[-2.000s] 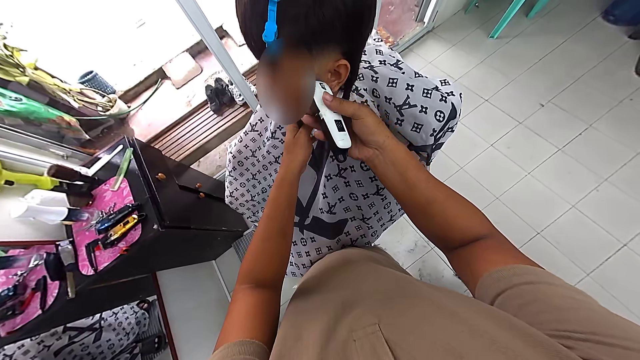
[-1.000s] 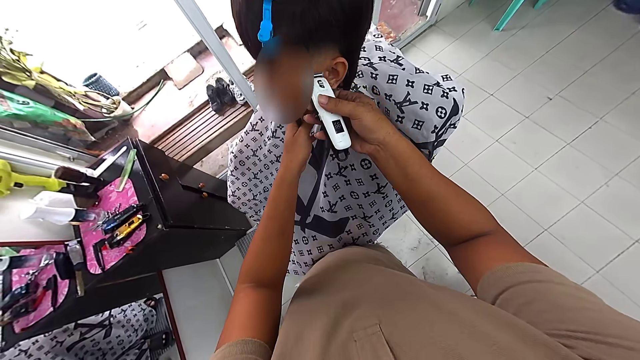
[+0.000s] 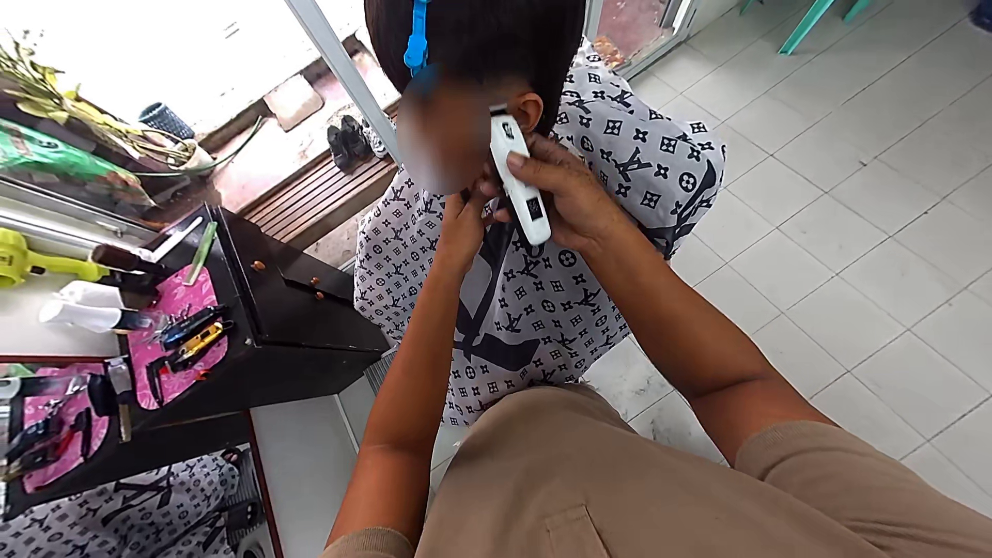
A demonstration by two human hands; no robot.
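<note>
A white cordless hair trimmer (image 3: 521, 182) is gripped in my right hand (image 3: 570, 194), thumb on its front; its blade end lies by the cheek just in front of the ear of a seated person. Near that person's jaw is my left hand (image 3: 465, 225), fingers bent; a small dark item shows at its fingertips, too hidden to name. A blue hair clip (image 3: 417, 39) holds the person's dark hair. A white barber cape (image 3: 542, 310) with a dark printed pattern covers their body.
To the left, a black cabinet (image 3: 287, 310) carries a pink mat (image 3: 198, 291) with clippers, combs and a white spray bottle (image 3: 93, 316). A yellow-green hair dryer (image 3: 39, 263) lies beyond. Shoes (image 3: 349, 145) rest on a slatted wooden step (image 3: 322, 198); a green stool (image 3: 806, 27) stands at upper right.
The trimmer's blade end has stayed by the ear, while its body has turned a little more face-up since the earliest frame. Both hands keep nearly the same places.
</note>
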